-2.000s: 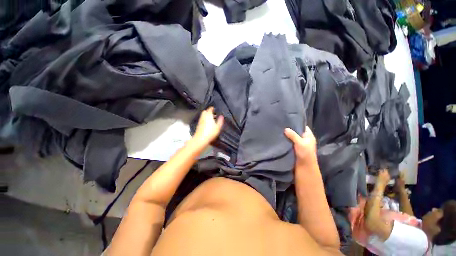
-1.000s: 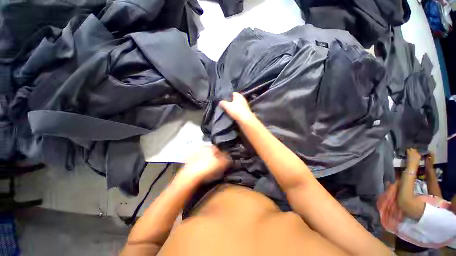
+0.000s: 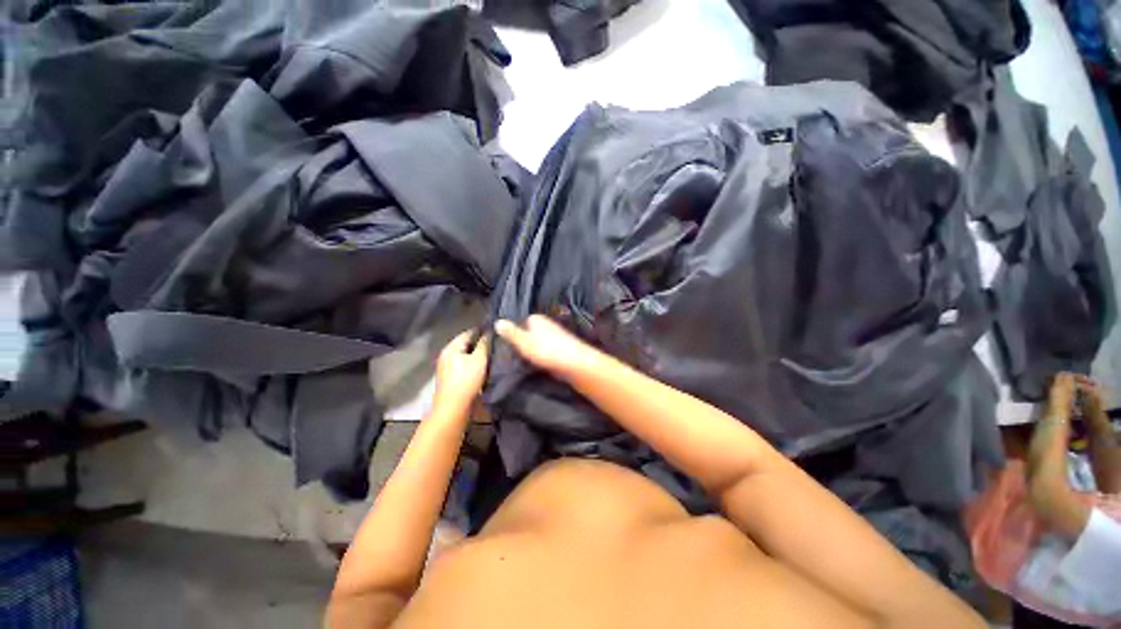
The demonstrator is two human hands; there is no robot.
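Note:
A dark grey jacket lies opened on the white table in front of me, its shiny lining facing up. A small dark brand label shows near its far edge, and a tiny white tag at its right. My left hand and my right hand are close together at the jacket's left edge, both pinching the gathered cloth there. The fingertips are partly hidden in the dark cloth. I cannot tell whether a small tool is in the fingers.
A crumpled heap of grey jackets lies on the left. Another dark pile is at the far right, with more grey garments below it. The white table shows between them. A person in a pink-orange apron is at the lower right.
The jacket's button front has been turned away and its lining now faces up. My right hand has moved left to the jacket's left edge, and my left hand has come beside it.

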